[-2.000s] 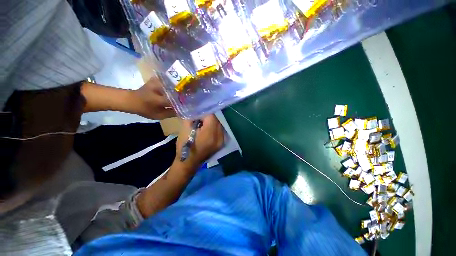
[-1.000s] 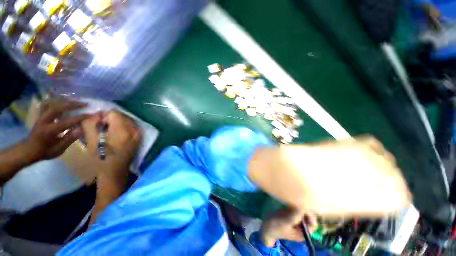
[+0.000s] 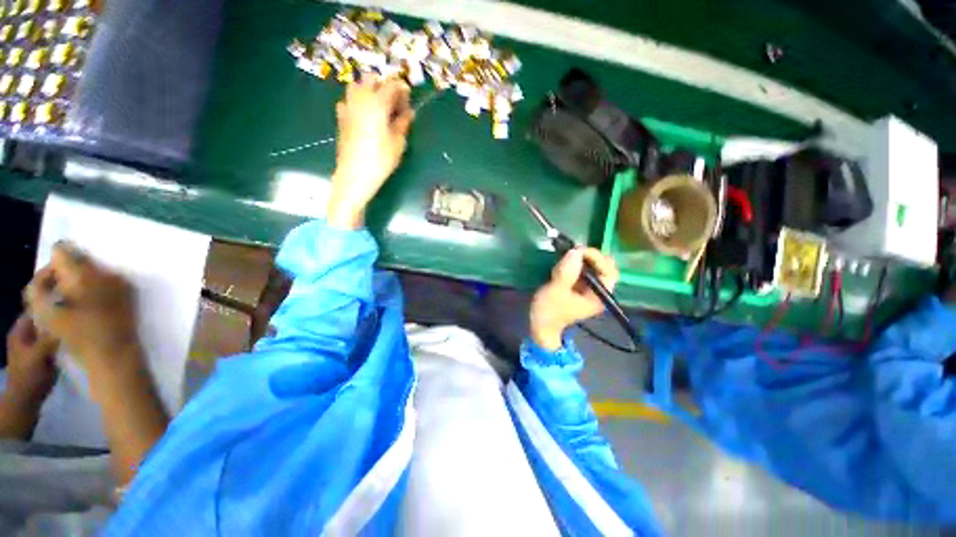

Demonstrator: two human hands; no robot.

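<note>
My left hand [image 3: 372, 134] reaches to the near edge of the pile of small white-and-yellow modules [image 3: 446, 61]; its fingertips touch the pile, and whether they grip a module is not clear. My right hand [image 3: 571, 295] holds the black soldering iron [image 3: 595, 281], its thin metal tip pointing up and left above the bench. The small dark soldering jig [image 3: 461, 208] with a pale centre lies flat between my hands. A thin strand of solder wire [image 3: 304, 147] lies left of my left hand.
Blister trays [image 3: 136, 84] stand at left. A black fan [image 3: 582, 131], green tray [image 3: 610, 236] with round brown cup [image 3: 671, 215], black station parts [image 3: 802, 189], yellow sponge [image 3: 800, 262] and white box [image 3: 904, 189] are at right. People in work clothes sit either side; one's hands rest over paper [image 3: 157, 273].
The view has swung right, showing the jig and the tool area. My left hand, blurred over the right side before, is now at the pile. My right hand with the iron shows clearly.
</note>
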